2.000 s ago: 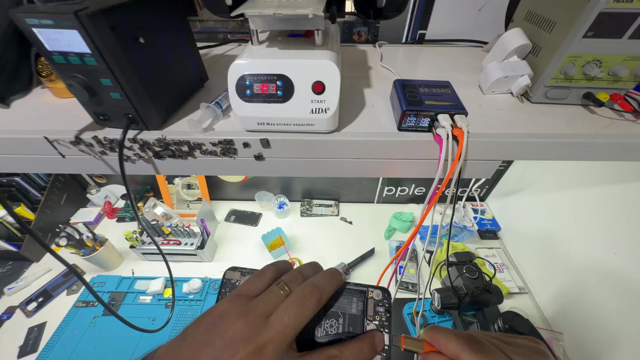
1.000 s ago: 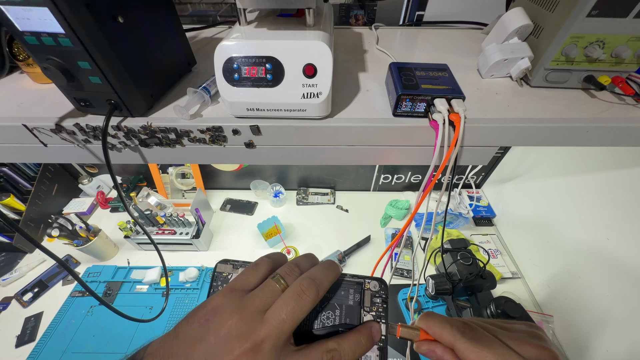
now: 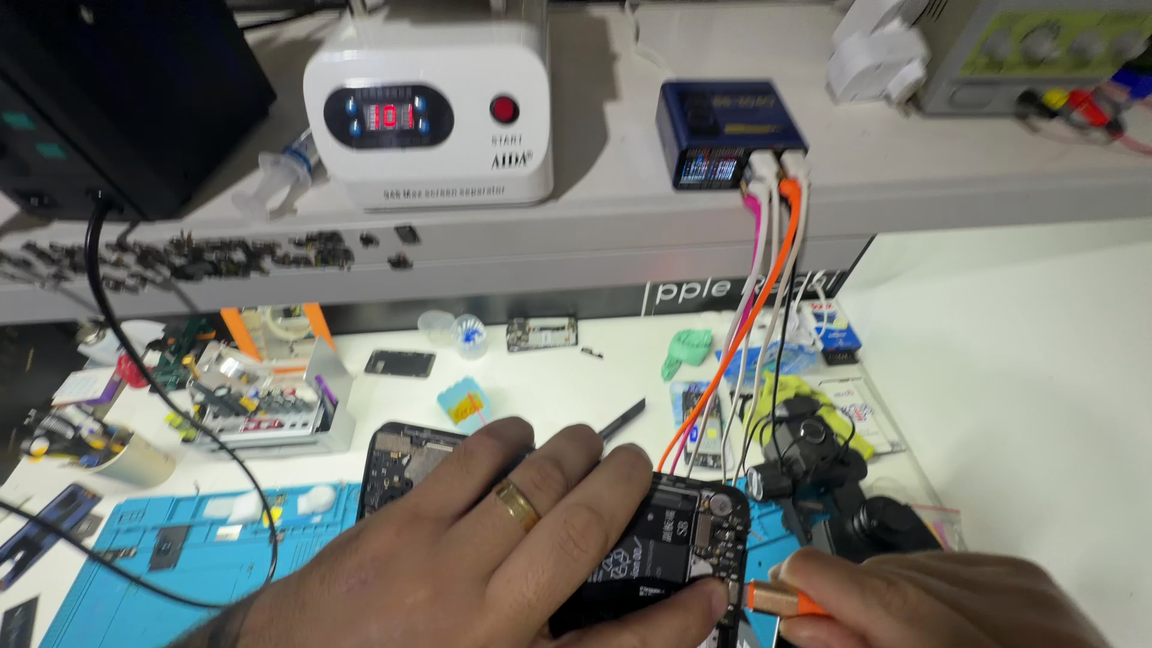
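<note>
My left hand (image 3: 513, 540), with a ring on one finger, lies across an opened smartphone (image 3: 666, 531) and holds it, the thumb along its lower right part. The phone's battery and circuit boards are exposed. My right hand (image 3: 927, 594) grips the orange plug of a cable (image 3: 783, 599) between thumb and finger, its end at the phone's right edge. Whether the plug sits in the port cannot be told. A dark blade-like tool (image 3: 623, 418) shows just beyond my left fingers.
A blue repair mat (image 3: 207, 549) lies at left, near a tool rack (image 3: 270, 414). Above, a shelf (image 3: 594, 216) carries a screen separator (image 3: 427, 117) and a USB charger (image 3: 731, 135) with hanging cables. Black camera-like gear (image 3: 810, 450) stands behind my right hand.
The view has moved closer. My left hand stays across the phone. My right hand remains on the orange plug, now seen right at the phone's edge.
</note>
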